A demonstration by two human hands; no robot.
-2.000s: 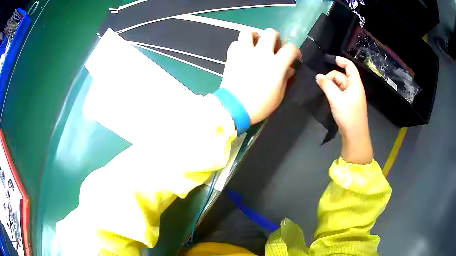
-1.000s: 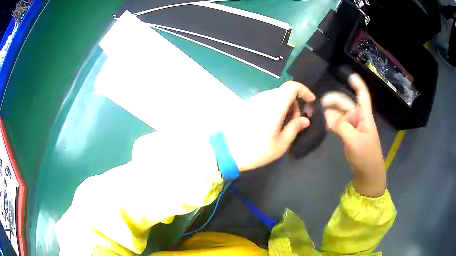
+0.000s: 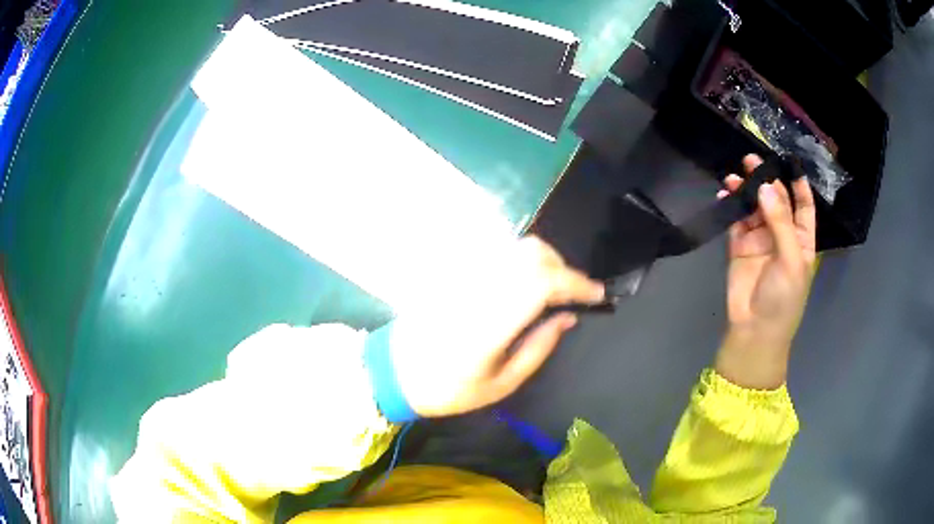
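Note:
A black tape strip (image 3: 698,231) stretches between my two hands at the right of the bench edge. My left hand (image 3: 502,322), with a blue wrist strap, pinches its lower left end between thumb and fingers. My right hand (image 3: 770,241), palm partly up, holds its other end, with black tape at the fingertips. The strip looks creased near my left fingers. Other black tape pieces (image 3: 612,121) hang at the bench edge behind the strip; where they meet it is hard to tell.
Long black tape sheets with pale edges (image 3: 440,63) and white sheets (image 3: 328,169) lie on the green bench (image 3: 133,256). A black bin (image 3: 865,169) with a clear bag stands at the upper right. A red-edged unit (image 3: 39,430) shows at the far left.
My left hand has moved down and left; my right hand has moved right. The black tape, bunched and blurred between them a second ago, is now stretched out.

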